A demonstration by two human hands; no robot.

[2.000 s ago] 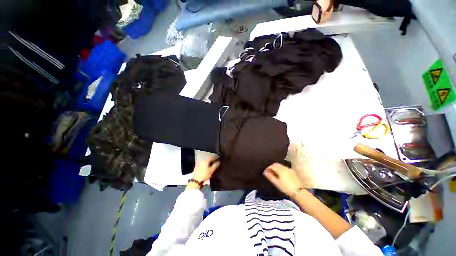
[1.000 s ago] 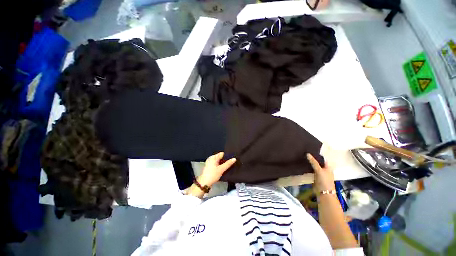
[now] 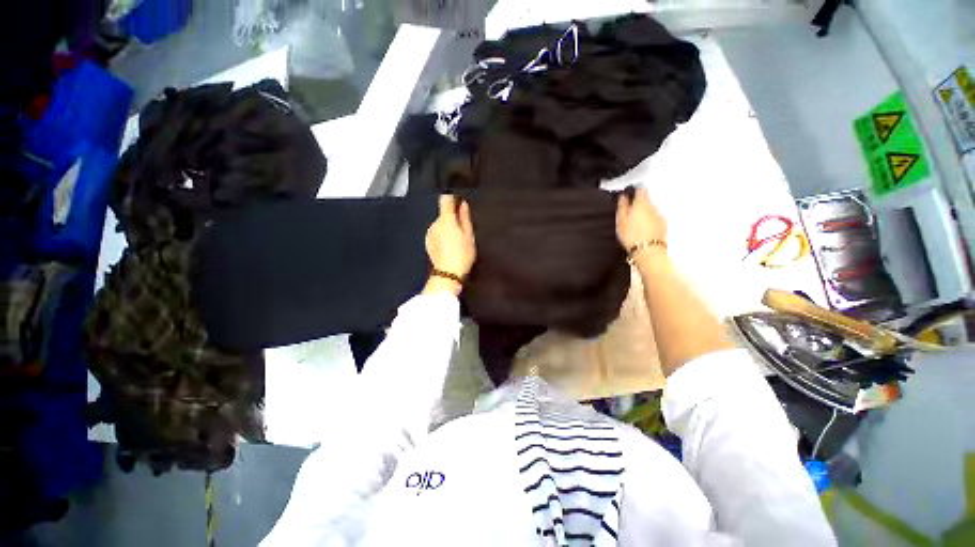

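A dark brown garment [image 3: 545, 256] lies over the right part of the long black padded board [image 3: 321, 267], its near part hanging down toward me. My left hand [image 3: 451, 240] grips its far left edge, where cloth and bare board meet. My right hand [image 3: 639, 222] grips its far right corner. The fingertips of both hands are partly hidden by the cloth.
A dark garment pile [image 3: 599, 107] with white loops lies beyond the board. Plaid garments [image 3: 160, 353] lie at left. At right are red and yellow scissors [image 3: 778, 241], the iron rest [image 3: 850, 251] and the steam iron [image 3: 807, 347] with its wooden handle.
Both hands have moved from the garment's near edge to its far edge, away from me. The cloth has shifted round the board, and its near part now hangs in folds.
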